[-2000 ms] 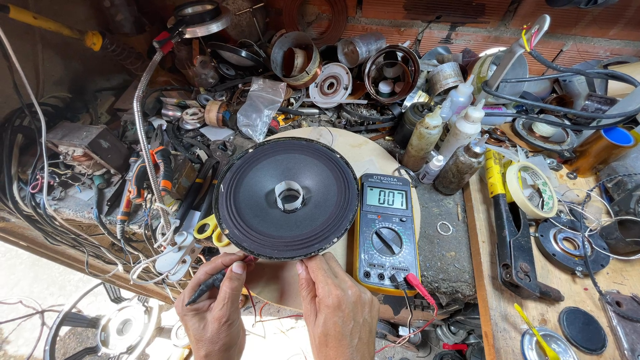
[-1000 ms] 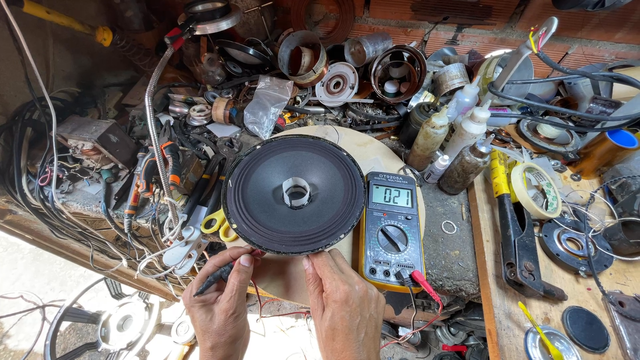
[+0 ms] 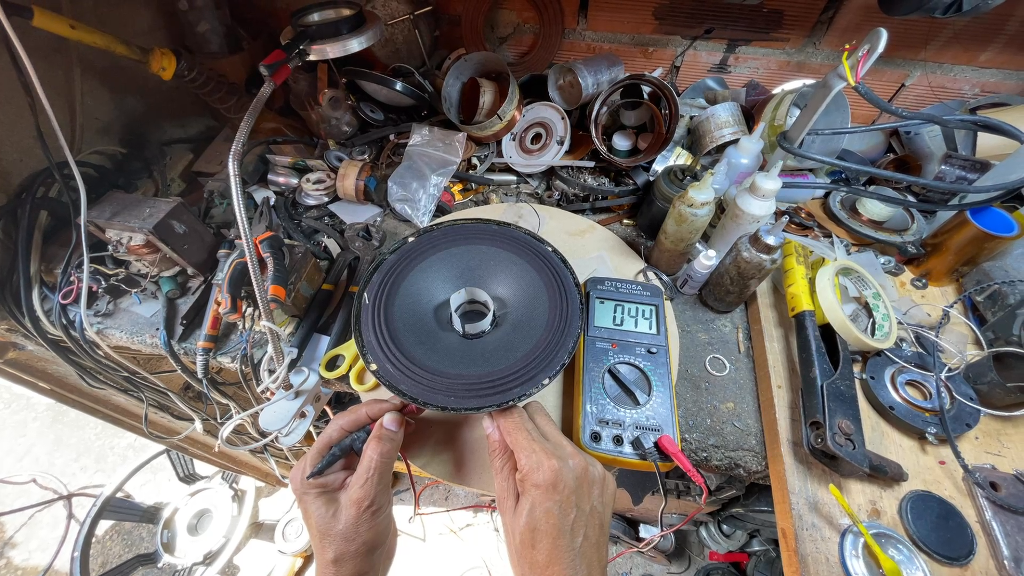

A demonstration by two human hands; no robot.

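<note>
A black loudspeaker cone with a pale voice-coil former at its centre is tilted over a round light board. At the cone's near rim, my left hand holds a black test probe; something red shows at its fingertips. My right hand pinches the near rim just right of it, and whether it holds a probe too is hidden. Right beside the cone lies a yellow-edged digital multimeter reading 044, with a black and a red lead plugged in.
Glue bottles stand behind the multimeter. Yellow-handled scissors, pliers and cables crowd the left. On the wooden board at right lie masking tape, a black clamp-like tool and a speaker part. A metal speaker frame sits below left.
The multimeter reading has gone from 007 to 021 to 044. Both hands stay at the cone's near rim. The view has shifted slightly.
</note>
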